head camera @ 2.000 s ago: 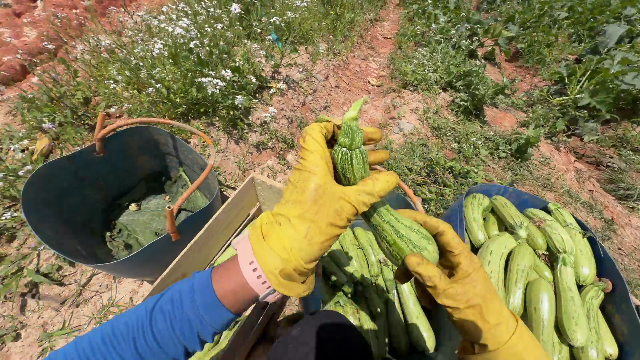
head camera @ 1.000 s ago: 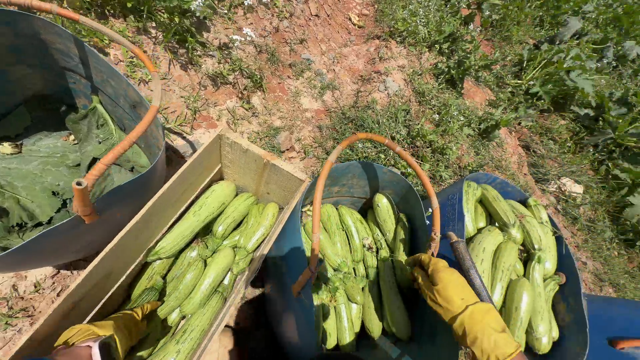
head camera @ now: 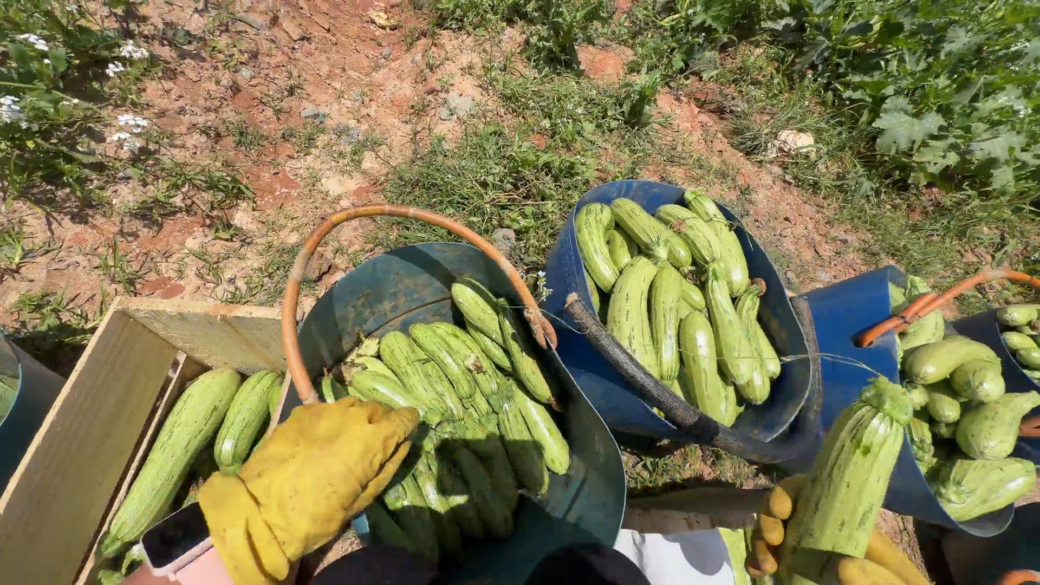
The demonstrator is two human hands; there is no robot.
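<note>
My left hand (head camera: 313,471), in a yellow rubber glove, reaches over the left rim of a dark green bucket (head camera: 597,479) with an orange handle; whether its fingers touch the zucchini (head camera: 439,370) inside cannot be told. At the lower right, my right hand (head camera: 821,544), gloved alike, is closed around a large pale green zucchini (head camera: 849,479), stem end up. A blue bucket (head camera: 561,325) full of zucchini, with a black handle, stands between the two hands and farther off.
A wooden crate (head camera: 81,406) holding zucchini is at the left, beside the edge of another bucket (head camera: 24,406). More buckets of zucchini, one blue (head camera: 845,309) with an orange handle, stand at the right. Reddish soil (head camera: 325,106), weeds and leafy plants lie beyond.
One second ago my right hand was at the rim between the green and blue buckets; now it holds a zucchini at the lower right. My left hand has moved from the crate to the green bucket.
</note>
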